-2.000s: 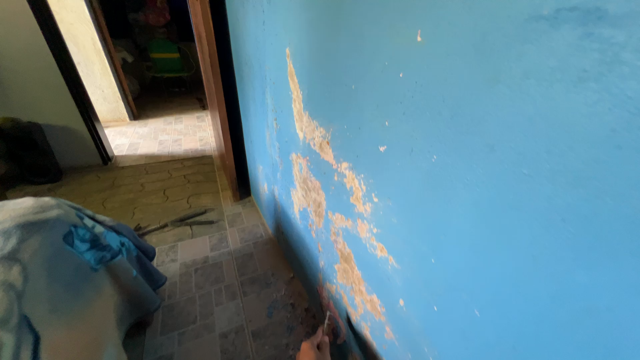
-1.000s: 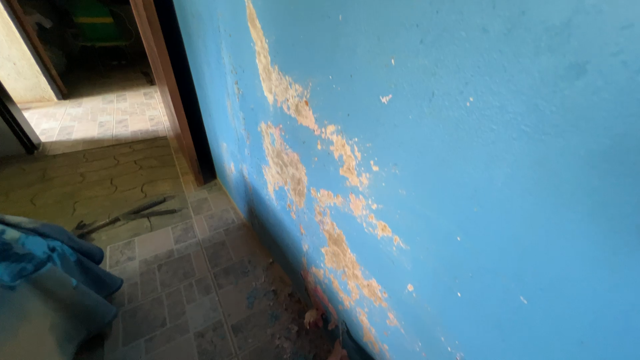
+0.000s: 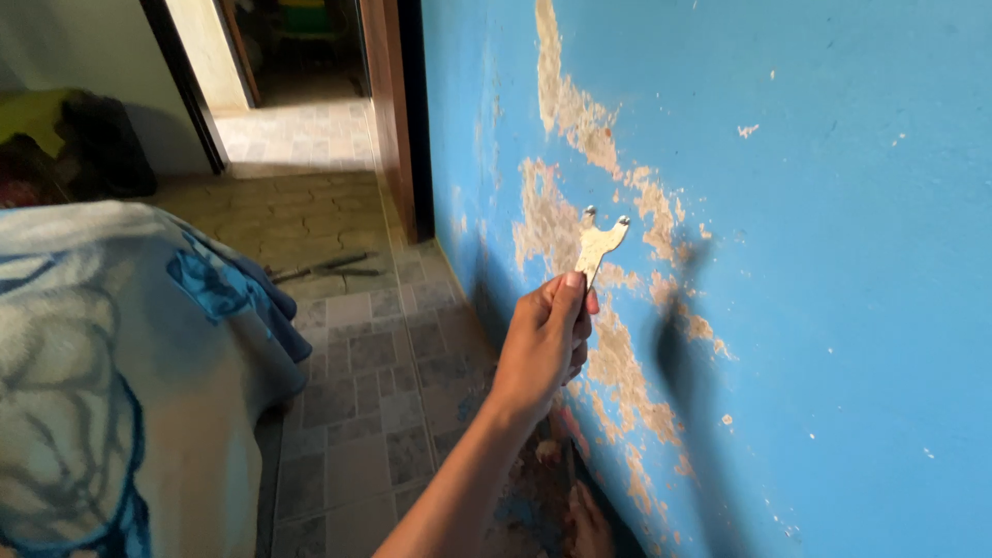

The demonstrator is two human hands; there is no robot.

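Note:
My left hand (image 3: 542, 333) grips a flat, two-pronged metal pin spanner (image 3: 597, 246), its prongs pointing up. It is in front of a blue painted wall (image 3: 837, 279) with rough patches where the paint is gone and pale plaster (image 3: 620, 364) shows. Low at the bottom edge, my right hand (image 3: 590, 527) is close to the foot of the wall, partly cut off by the frame. Its fingers close on a thin, dark tool (image 3: 572, 465), whose kind I cannot tell.
Paint flakes and rubble (image 3: 527, 496) lie on the tiled floor (image 3: 364, 395) along the wall. A patterned blanket (image 3: 194, 372) drapes over something at left. Dark sticks or tools (image 3: 333, 267) lie near the doorway, beside its brown wooden frame (image 3: 387, 116).
My left hand has come into view with the pin spanner, raised before the wall. My right hand shows again at the bottom edge, after being out of clear view one second ago.

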